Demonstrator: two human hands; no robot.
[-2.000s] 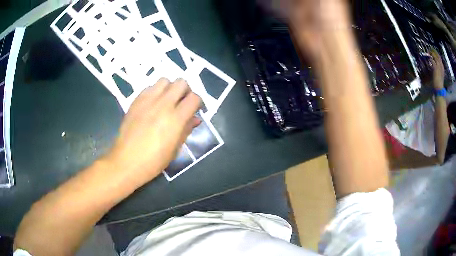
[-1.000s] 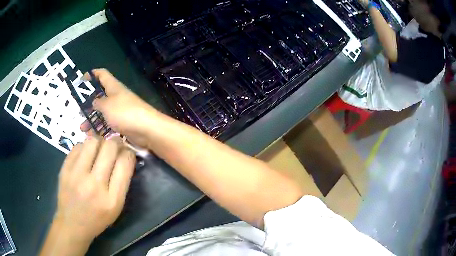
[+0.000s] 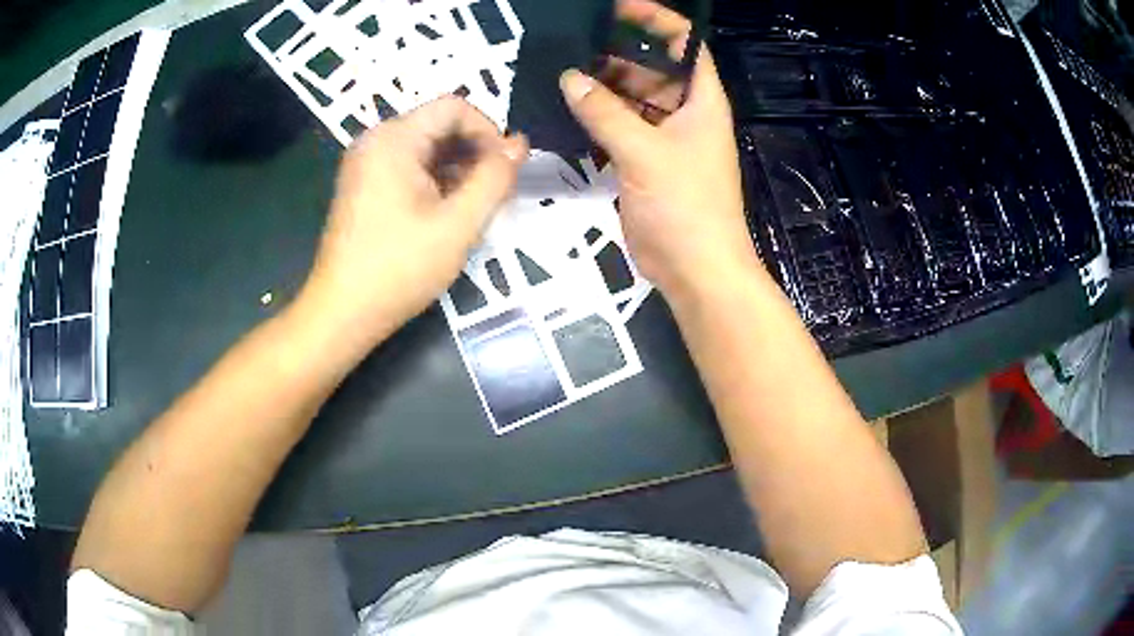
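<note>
My right hand (image 3: 678, 162) holds a small black plastic frame (image 3: 647, 50) at the top centre, above the bench. My left hand (image 3: 417, 211) is to its left, thumb and fingertips close together; whether they pinch something thin is unclear. A pale, glossy patch lies between the hands, too blurred to name. Below them a sticker sheet (image 3: 507, 370) has one glossy black square at its lower left end; the cell beside it shows the green mat. White empty sheet skeletons (image 3: 373, 56) lie in a loose pile behind and under my left hand.
A large shiny black blister tray (image 3: 871, 162) fills the right side. Spare sticker sheets (image 3: 77, 236) lie at far left, beside narrow white strips (image 3: 18, 323). An open cardboard box (image 3: 964, 472) is below the bench edge at right. Part of another person's pale clothing (image 3: 1084, 385) shows at far right.
The hands were together over the skeletons around the black frame. They are now apart, with the frame raised in my right hand. One sheet cell that was black two seconds ago is now open.
</note>
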